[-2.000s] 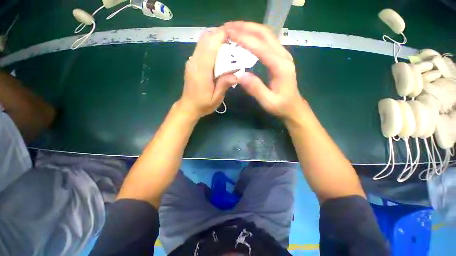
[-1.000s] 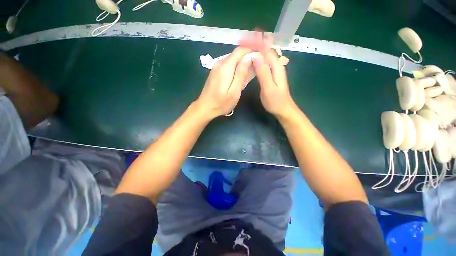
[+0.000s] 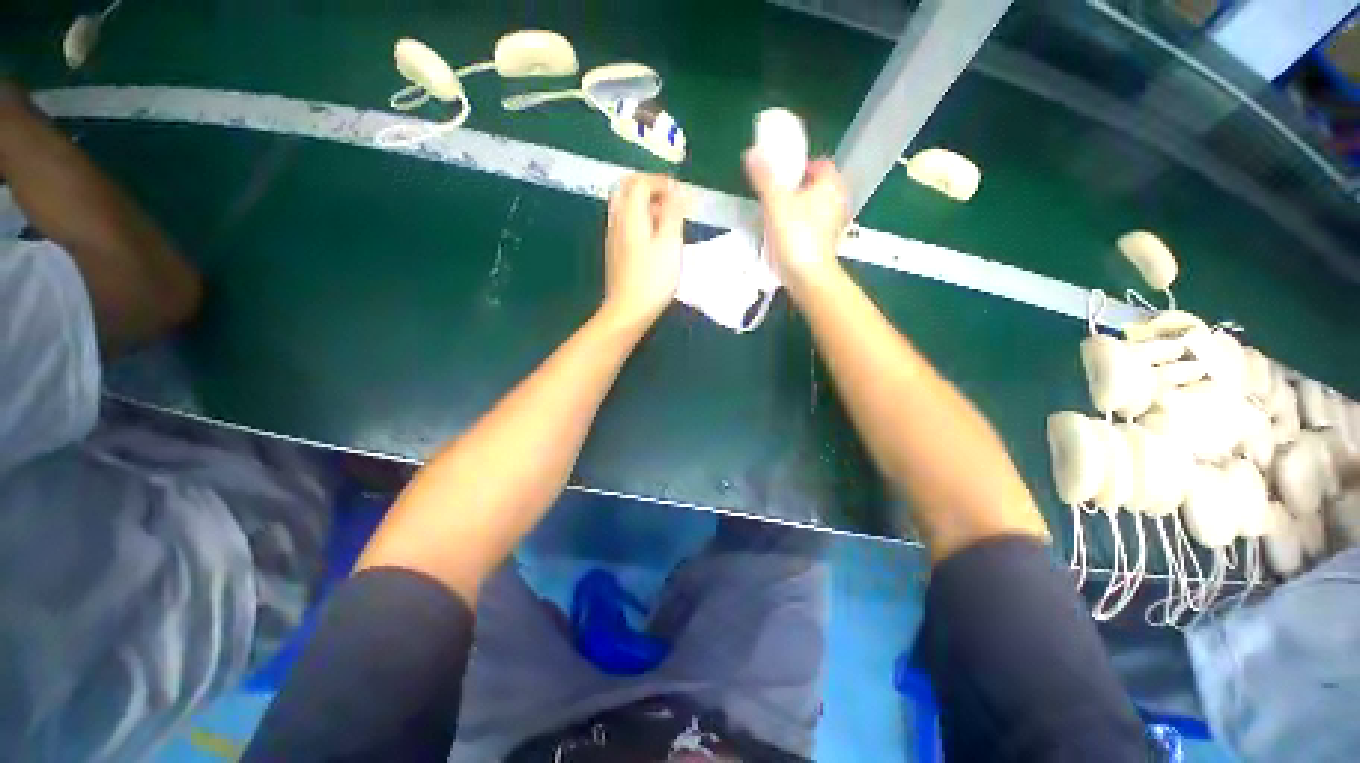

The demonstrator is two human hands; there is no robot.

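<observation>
My right hand (image 3: 806, 216) grips a whitish oval bar (image 3: 779, 146) that sticks up past its fingertips, slightly blurred; a cord loop hangs below this hand. My left hand (image 3: 644, 254) is beside it to the left, fingers curled together over the metal strip; whether it holds anything cannot be told. A bright white flat paper or label stack (image 3: 722, 280) lies on the green table between the hands, partly behind the fingers, with a dark mark at its lower edge.
A grey post (image 3: 917, 112) rises right of my right hand. A printed bar (image 3: 650, 128) and cream bars (image 3: 534, 54) lie beyond the metal strip. A pile of cream bars (image 3: 1163, 432) is at the right, cords over the edge. Another person's arm (image 3: 97, 224) is at the left.
My hands, earlier together around a white wrapped thing, are now apart. The bar is raised in my right hand, and the white paper between them is uncovered. The view has shifted and tilted.
</observation>
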